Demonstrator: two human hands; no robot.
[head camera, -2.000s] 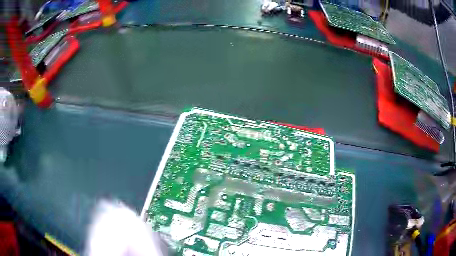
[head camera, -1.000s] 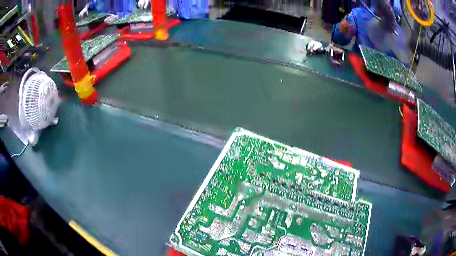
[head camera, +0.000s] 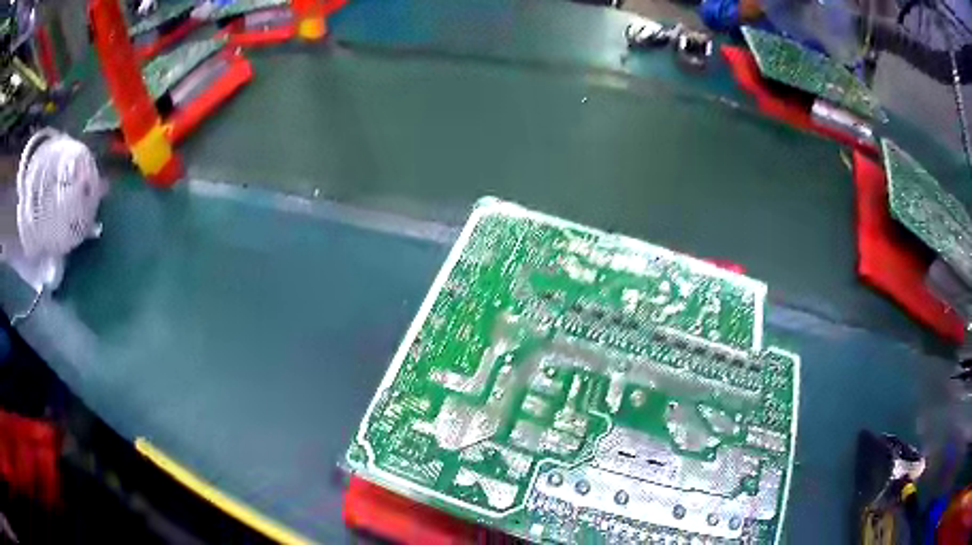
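A large green circuit board (head camera: 597, 373) with a white outline and a stepped right corner lies in front of me, its lower edge cut off by the picture. Silvery patches and round joints show on its lower half. A red support (head camera: 405, 516) shows under its lower left edge, and a bit of red shows behind its upper right edge. Neither of my hands is in the picture.
A white fan (head camera: 59, 197) stands at the left. Boards on red supports stand at the upper left and at the right (head camera: 885, 256). A dark iron stand (head camera: 890, 479) with a whitish top is at the lower right. A yellow strip (head camera: 213, 498) marks the near edge.
A blurred white shape beside the board two seconds ago is gone. The view has shifted, bringing the fan in and showing more of the board's lower part and the red support.
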